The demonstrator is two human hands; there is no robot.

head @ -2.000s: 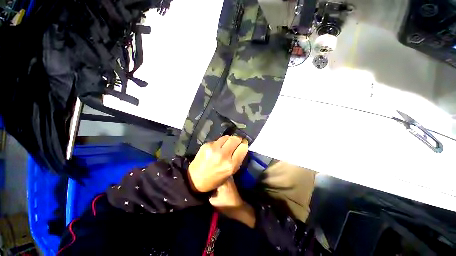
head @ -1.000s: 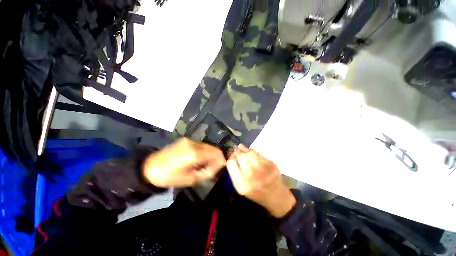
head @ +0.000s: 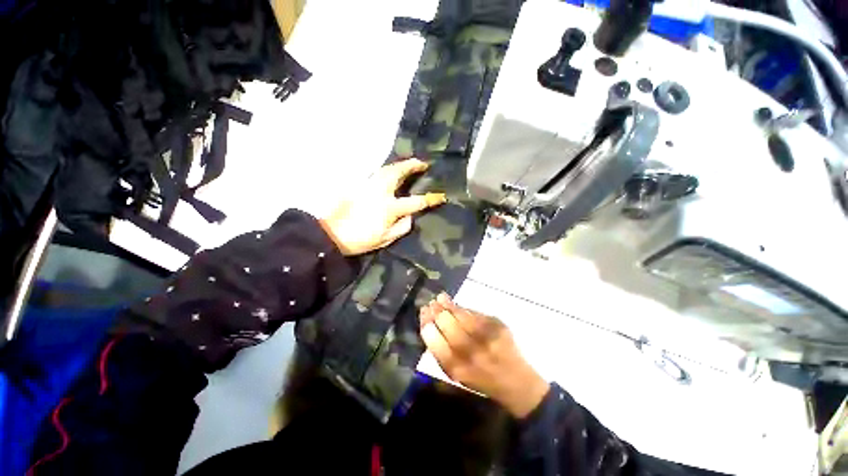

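Note:
A camouflage panel runs down the white table beside the sewing machine and hangs over the front edge toward the wearer. My left hand lies on the panel's left part with its fingers spread, left of the presser foot area. My right hand is at the panel's right edge near the table front, fingers pinched together on the fabric edge. The exact grip is partly hidden by the fingers.
Black panels are heaped at the left, with black webbing tabs on the table beside them. Thread snips lie on the white table at the right. A blue bin is at the lower left.
The hands have separated: the left moved up onto the panel and opened flat, the right stays at its lower edge. More of the machine head shows, and the panel's lower part is spread out.

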